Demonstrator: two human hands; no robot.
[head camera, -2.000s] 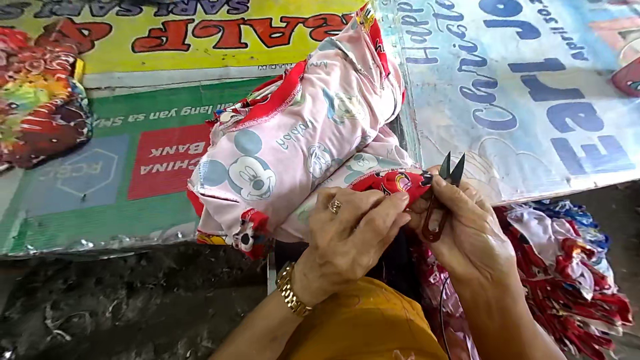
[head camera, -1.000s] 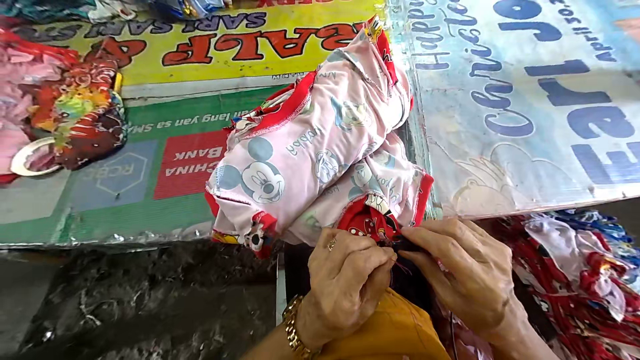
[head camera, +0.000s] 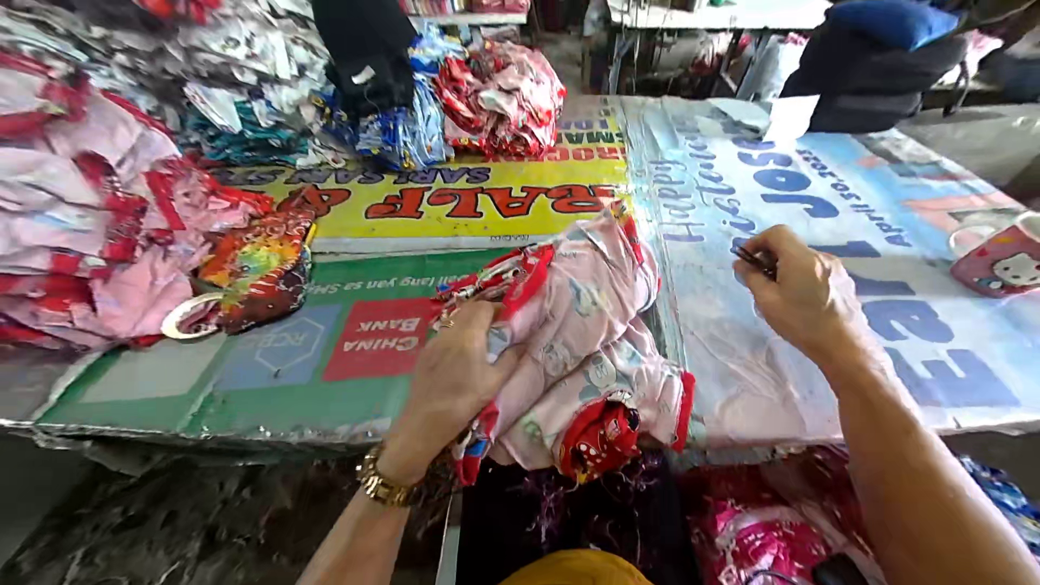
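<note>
A pink printed garment with red trim (head camera: 561, 325) lies bunched at the table's near edge, its lower part hanging slightly over. My left hand (head camera: 459, 374) grips the garment's left side, fingers partly hidden in the cloth. Over the table to the right, my right hand (head camera: 800, 292) is raised and apart from the garment. Between its thumb and fingers are small dark thread snips (head camera: 754, 258), mostly covered by the hand, so their blades are hard to make out.
Pink and red garments (head camera: 106, 236) are heaped at the left, beside a tape roll (head camera: 192, 317). Folded cloth bundles (head camera: 504, 97) stand at the back. A cartoon-printed mug (head camera: 999, 256) is at the right. Printed tarpaulins (head camera: 374, 398) cover the table.
My right hand has moved away from the garment, out over the table to the right. My left hand has gone from the garment's near red edge to its left side. The view has tilted up.
</note>
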